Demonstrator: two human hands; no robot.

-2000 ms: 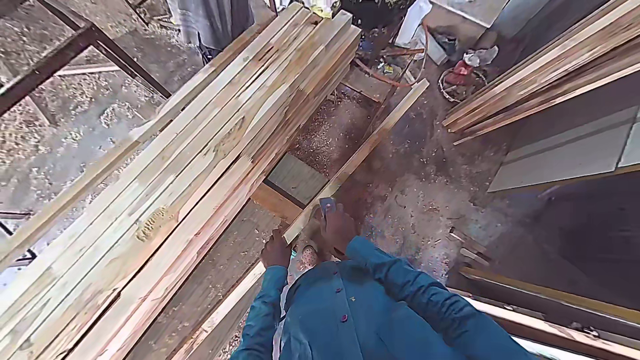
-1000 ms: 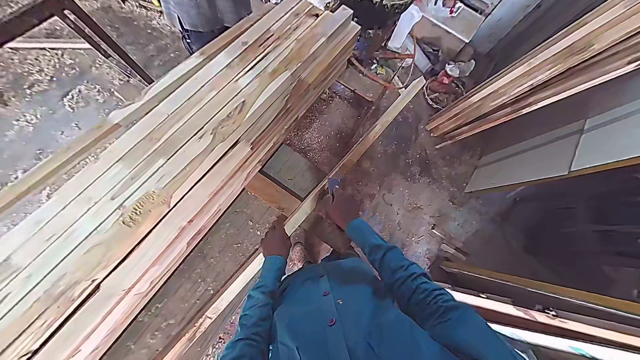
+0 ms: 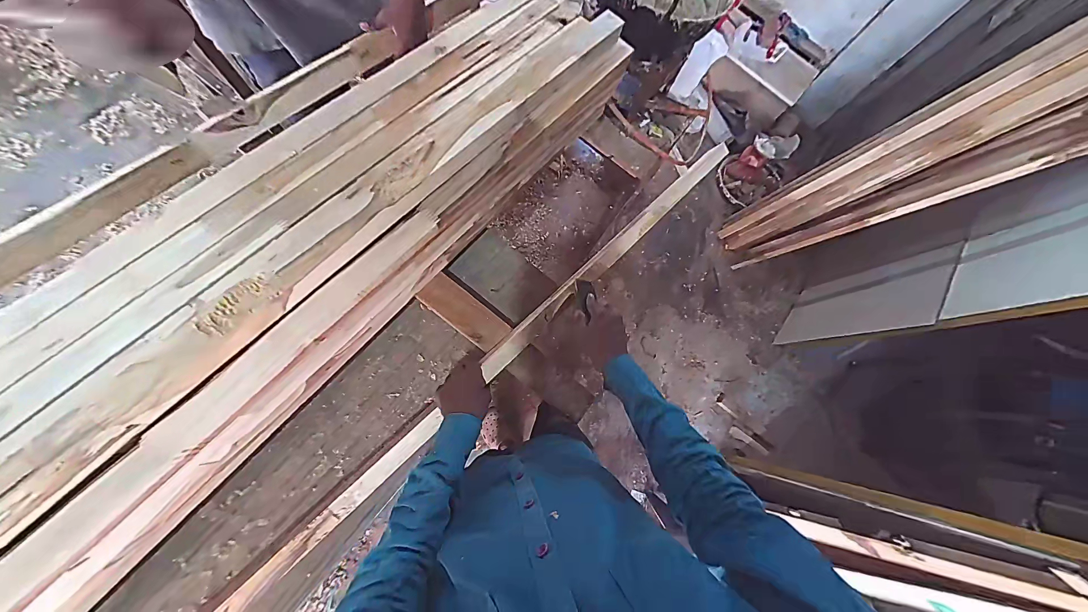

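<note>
A narrow wooden strip (image 3: pixel 646 221) runs diagonally in front of me, one end by my left hand and the other toward the upper right. My left hand (image 3: pixel 464 388) is closed around its near end. Further along the strip, my right hand (image 3: pixel 595 327) is closed on a small dark tool (image 3: pixel 585 299), whose kind I cannot tell, held against or close to the strip's side. Below the strip lie a wooden crosspiece (image 3: pixel 463 311) and a dark flat panel (image 3: pixel 501 276). My fingertips are partly hidden.
A broad stack of long planks (image 3: pixel 340 229) fills the left side. More planks (image 3: pixel 918 144) lean at the upper right above pale panels (image 3: pixel 875 297). A basket (image 3: pixel 748 178) with items stands on the floor. At the top left, a person's hand (image 3: pixel 406 21) is by a plank.
Another person's hand has come to a plank at the top left. Both my hands remain at the strip, and the small dark tool is still in my right hand.
</note>
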